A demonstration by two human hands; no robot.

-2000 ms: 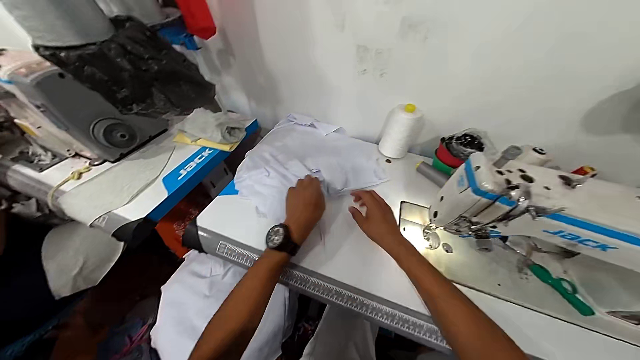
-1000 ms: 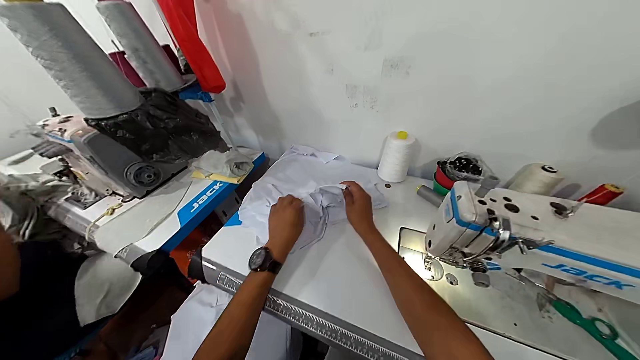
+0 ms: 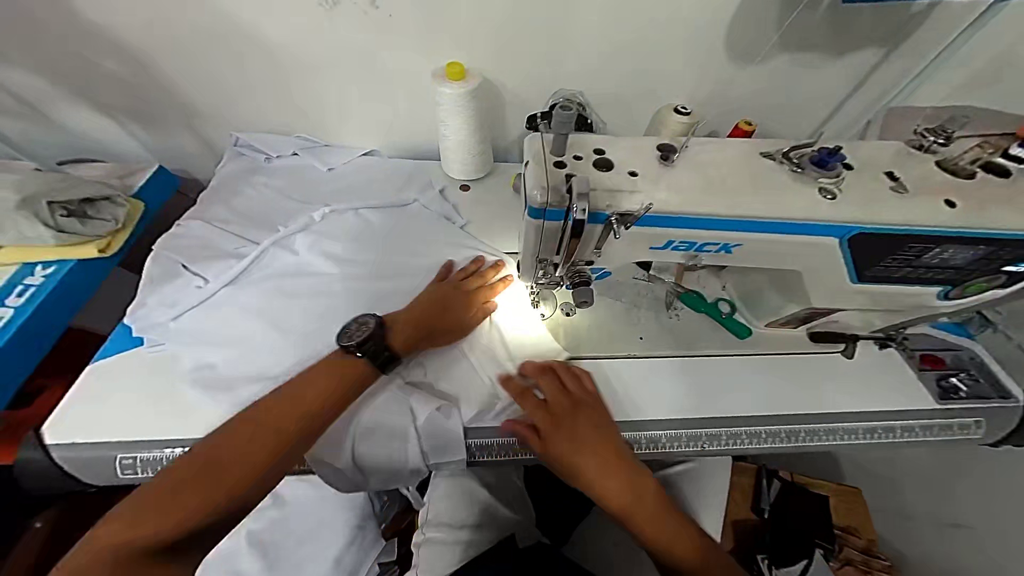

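White fabric (image 3: 320, 264) lies spread over the left part of the sewing table, with one edge beside the needle area of the Jack sewing machine (image 3: 696, 216). My left hand (image 3: 456, 308), a dark watch on its wrist, rests flat on the cloth just left of the presser foot (image 3: 536, 300). Its fingers are apart. My right hand (image 3: 560, 408) is at the cloth's right corner near the table's front edge, fingers slightly bent and a little blurred. Whether it pinches the cloth cannot be told. Part of the fabric hangs over the front edge.
A white thread cone (image 3: 464, 124) stands behind the fabric. Green-handled thread snips (image 3: 712, 310) lie under the machine arm. A ruler strip (image 3: 800, 434) runs along the front edge. Folded cloth (image 3: 64, 208) sits on the neighbouring table at left. More white fabric (image 3: 288, 528) is below the table.
The bunched white fabric is now spread out and reaches the machine's needle area. Both hands have moved right, toward the machine. The view has shifted right.
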